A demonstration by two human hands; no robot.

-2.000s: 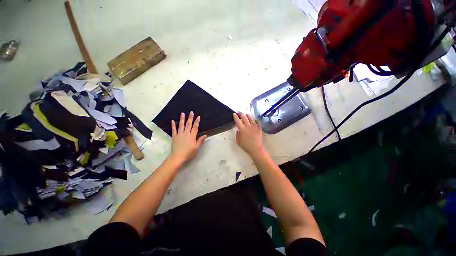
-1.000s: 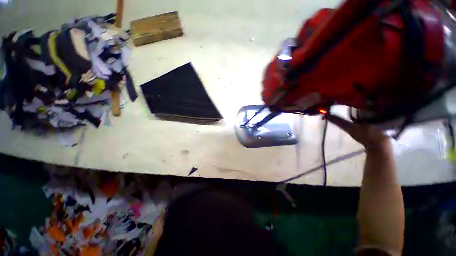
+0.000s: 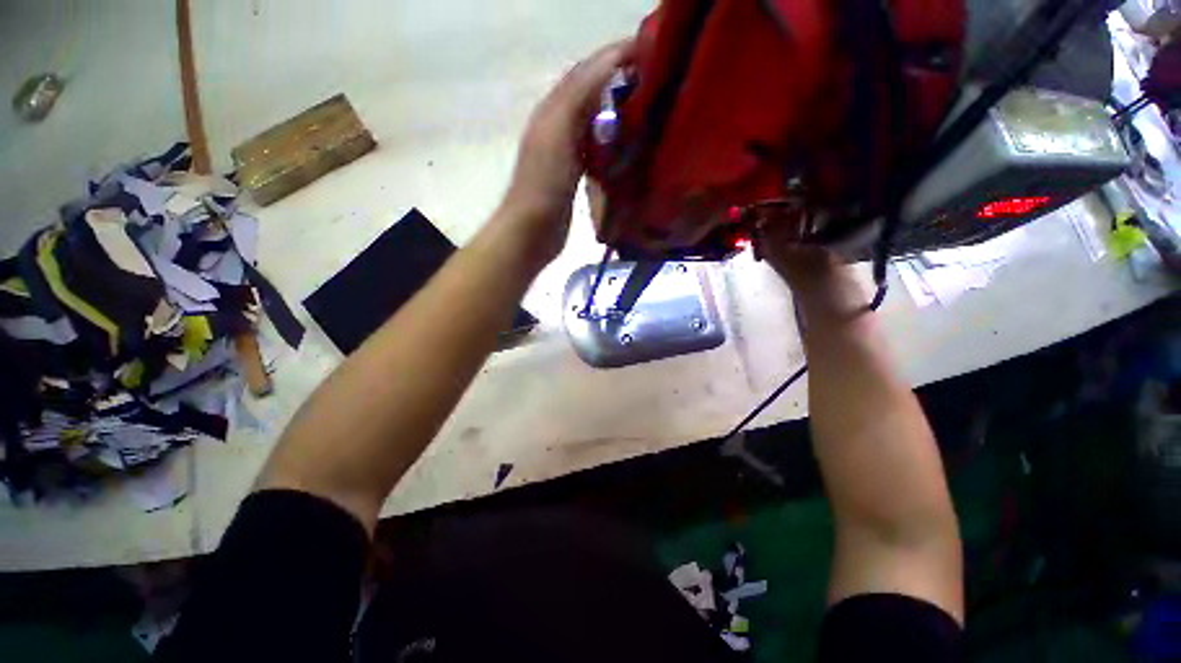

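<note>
The red cloth cutting machine (image 3: 758,123) stands to the right of the dark fabric stack (image 3: 391,275). Its silver base plate (image 3: 654,317) lies flat on the table, close to the stack's right corner. My left hand (image 3: 557,136) is against the near left side of the motor body, its fingertips partly hidden. My right hand (image 3: 800,259) is at the motor's underside, its fingers mostly hidden by the machine. My left forearm covers part of the stack. No hand touches the stack.
A tan-gold block (image 3: 303,149) lies beyond the stack. Mixed offcuts (image 3: 117,317) are heaped at the left, near a wooden strip (image 3: 193,84). A control box (image 3: 1004,175) with red lit digits is at the right. A black cable (image 3: 773,395) trails to the table's front edge.
My hands have left the fabric stack. My right hand went to the machine first, then my left hand came onto its motor body. The machine now stands nearer the stack.
</note>
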